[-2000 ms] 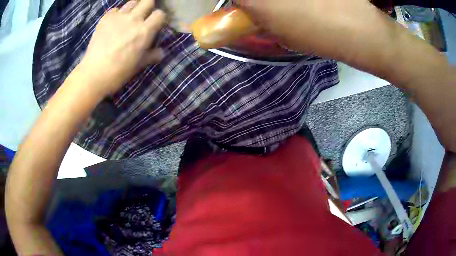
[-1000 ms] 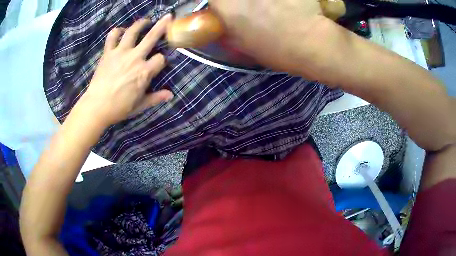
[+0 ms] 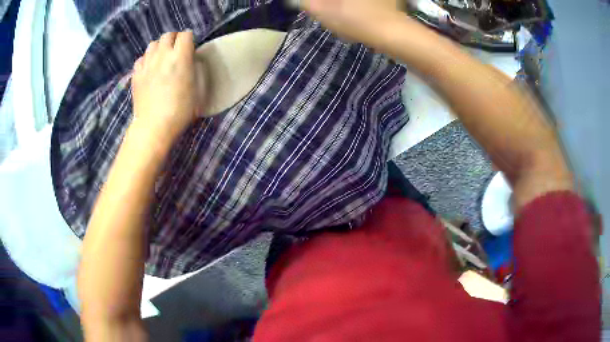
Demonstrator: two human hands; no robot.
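Observation:
The plaid garment (image 3: 267, 153), dark purple with white lines, lies over the pressing buck and hangs towards my waist. The cream pad of the pressing buck (image 3: 244, 63) shows through an oval opening in the cloth. My left hand (image 3: 167, 83) is on the left side of this opening, its fingers curled on the cloth. My right hand (image 3: 351, 10) is blurred at the top edge, at the upper right of the opening by a dark cloth edge. It is partly cut off and its grip is unclear. No iron shows in either hand.
Shiny metal items (image 3: 478, 23) stand at the top right. The white table cover (image 3: 30, 200) shows at left. A white round disc (image 3: 497, 204) is low at right, partly behind my right arm. Speckled grey floor shows below the table.
The orange-handled iron has left my right hand. The right hand has moved up to the top edge. My left fingers have curled on the cloth, and the oval opening now shows the pad.

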